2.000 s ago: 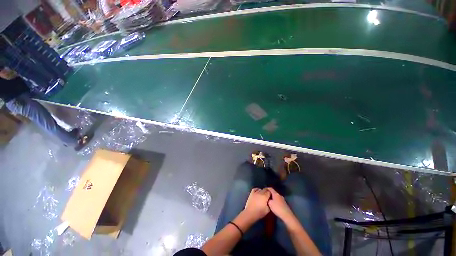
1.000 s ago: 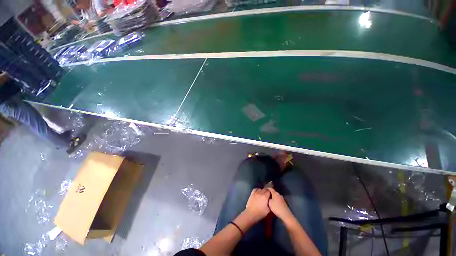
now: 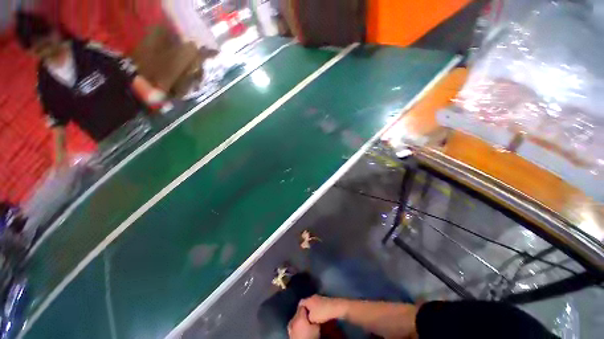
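My left hand (image 3: 302, 324) and my right hand (image 3: 322, 308) are clasped together over my lap at the bottom of the view. The fingers look curled, and no object shows in them. The left hand is partly cut off by the lower edge. The right forearm runs in from a black sleeve at the lower right. The green conveyor belt (image 3: 245, 179), with long white lines, lies in front. A large shiny heap of clear film (image 3: 550, 79) lies on the orange-brown bench top (image 3: 487, 153) at the right.
A person in a dark top (image 3: 99, 89) works with clear film across the belt. An orange housing (image 3: 410, 20) stands at the belt's far end. A silver bar (image 3: 503, 192) edges the bench, above black legs (image 3: 434, 271). Film scraps and a dark cable lie on the grey floor.
The view has swung right, bringing in the bench, film heap, orange housing and person across the belt. The brown carton has left the view. My hands are still clasped.
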